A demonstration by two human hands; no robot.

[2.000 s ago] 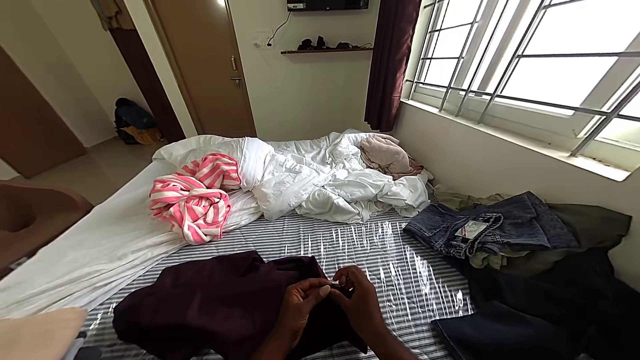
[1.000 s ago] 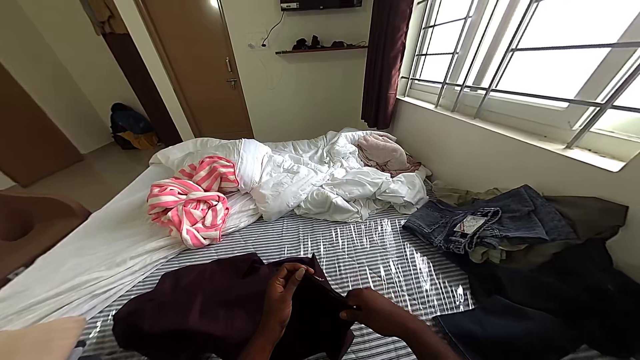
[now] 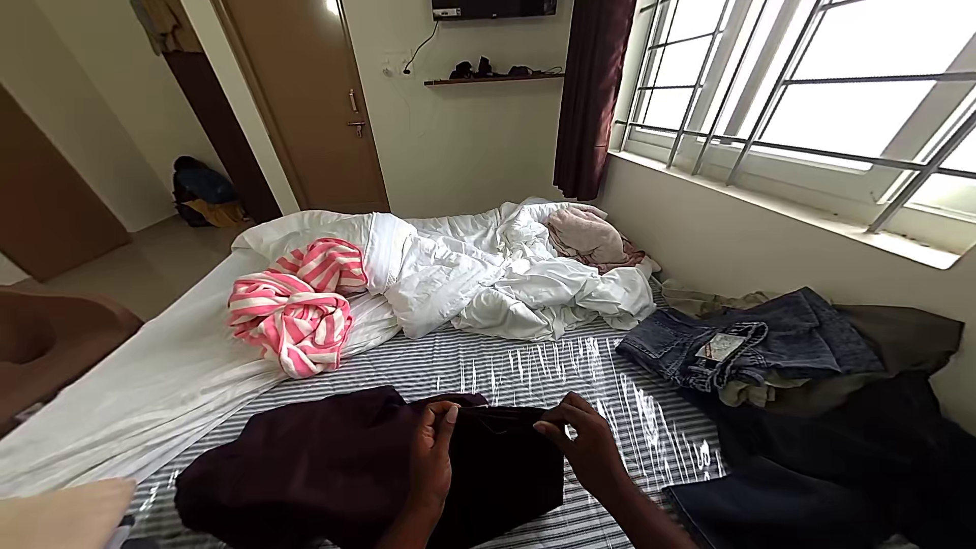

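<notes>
A dark maroon garment (image 3: pixel 305 465) lies bunched on the striped bedsheet (image 3: pixel 427 366) at the near side of the bed. My left hand (image 3: pixel 432 457) pinches its upper edge between thumb and finger, near the middle of the cloth. Farther right, my right hand (image 3: pixel 583 435) pinches the far corner of the same edge, so a dark, nearly black stretch of cloth hangs between the two hands. What kind of garment it is cannot be told.
Blue denim jeans (image 3: pixel 762 343) lie on a pile of dark and olive clothes at right. A pink-and-white striped cloth (image 3: pixel 297 313), a crumpled white sheet (image 3: pixel 518 290) and a pale pink cloth (image 3: pixel 587 236) are farther back. A barred window (image 3: pixel 793 91) is at right.
My hands, together at the garment's edge two seconds ago, are now apart. Since one second ago the edge between them has gone from slanting to nearly level.
</notes>
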